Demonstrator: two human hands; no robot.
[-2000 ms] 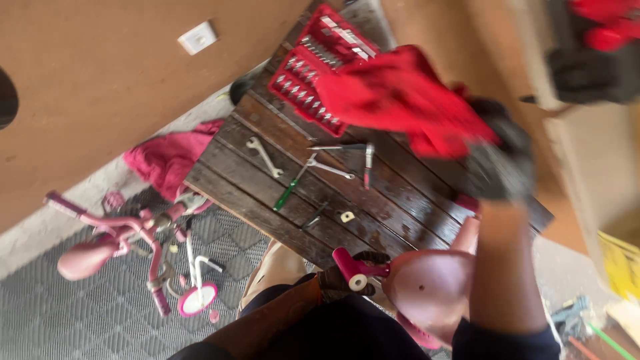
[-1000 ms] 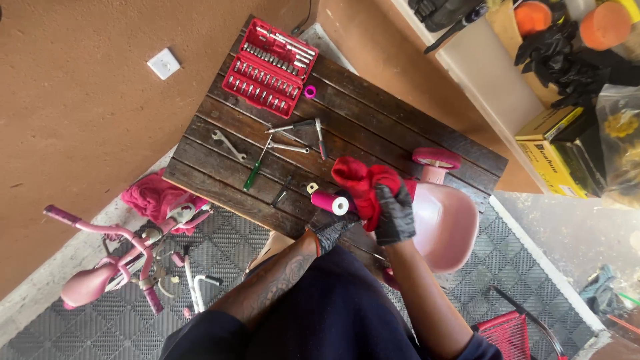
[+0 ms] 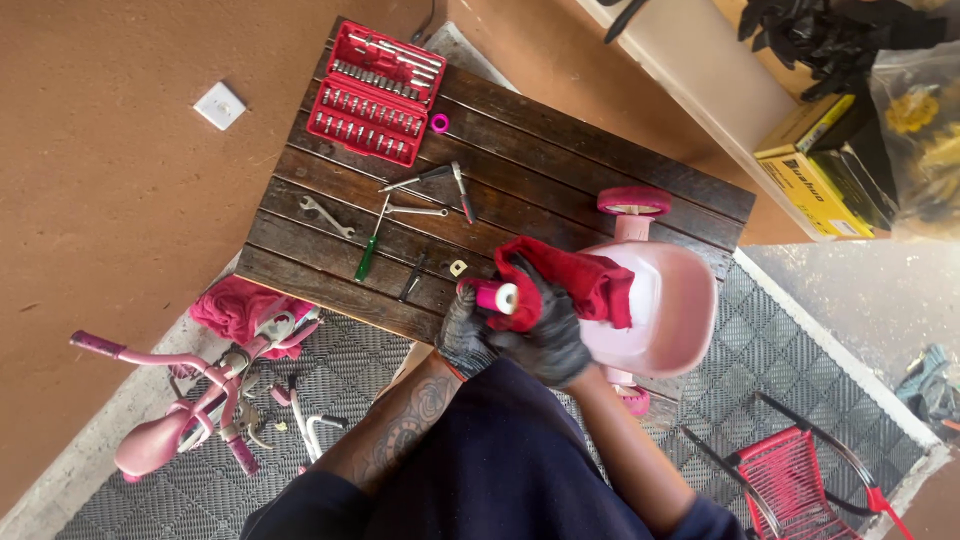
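Note:
My gloved left hand (image 3: 463,334) grips a pink cylindrical part (image 3: 491,297) with a white hub at its end. In my gloved right hand (image 3: 551,337) is a red cloth (image 3: 592,277), pressed around the side of that part. The cloth's loose end hangs over a pink plastic seat (image 3: 686,307) with pink wheels, which rests at the table's right end. Left of my hands, on the slatted wooden table (image 3: 525,135), lie a green-handled screwdriver (image 3: 366,259), a combination wrench (image 3: 416,211), an open-end wrench (image 3: 327,217), a ratchet-like tool (image 3: 463,193) and a small cream piece (image 3: 457,268).
An open red socket set (image 3: 379,94) and a magenta ring (image 3: 440,123) are at the table's far left. A pink child's bicycle (image 3: 217,382) stands on the floor mat at left, a red corded chair (image 3: 787,472) at lower right. A yellow box (image 3: 817,187) sits on the right ledge.
My right hand has brought the red cloth down from above the table to the pink part in my left hand. The cloth now wraps against that part. The view has shifted.

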